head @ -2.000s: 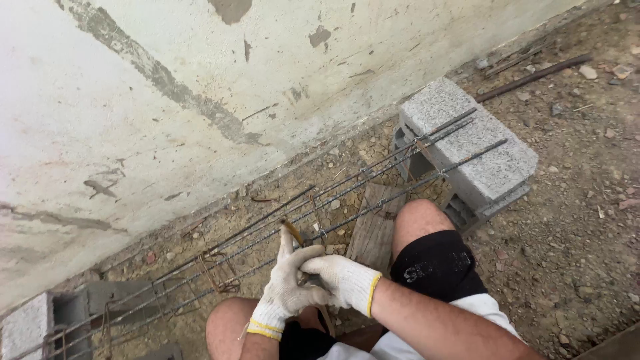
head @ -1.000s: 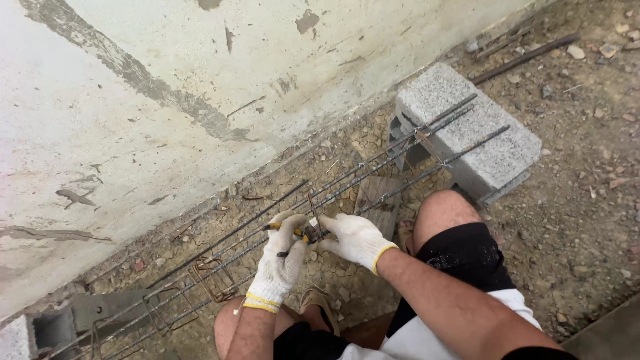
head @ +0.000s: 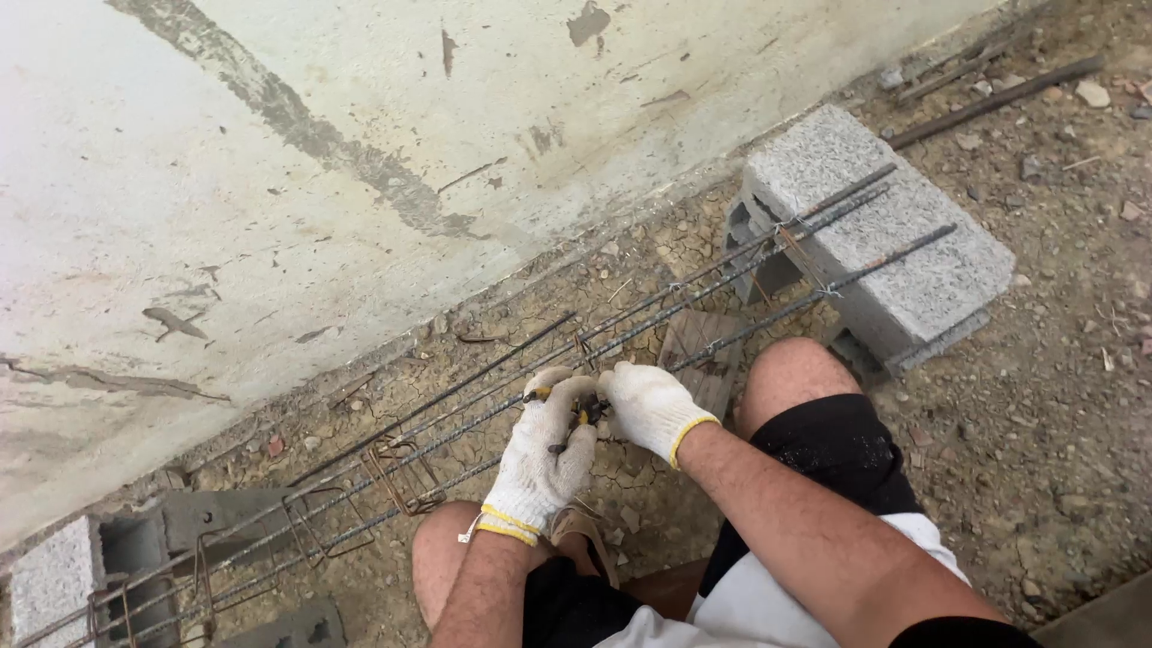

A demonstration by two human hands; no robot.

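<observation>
Both my hands wear white knit gloves with yellow cuffs and meet over a cage of steel rebars [head: 630, 331]. My left hand [head: 547, 441] is closed around a hand tool with yellow-and-black handles [head: 587, 416], probably pliers or pincers; its jaws are hidden. Close beside it, my right hand [head: 650, 403] has its fingertips together at the tool and the bar; whether they pinch a wire cannot be told. An upright stirrup [head: 583, 349] stands just beyond my fingers. Wire ties [head: 829, 290] join bars and a stirrup at the right. Several loose-looking stirrups [head: 387, 477] hang on the bars to the left.
A concrete block [head: 886, 234] supports the bars' right end; hollow blocks [head: 54, 576] stand under the left end. A stained plaster wall [head: 315, 225] runs behind. A wooden board [head: 702, 360] lies on the stony ground beneath the bars, near my knees. A rusty bar [head: 999, 99] lies at upper right.
Two seconds ago my hands were together in front of the bars, near my lap; they have moved up to the bars. The yellow-handled tool now shows more clearly in my left hand.
</observation>
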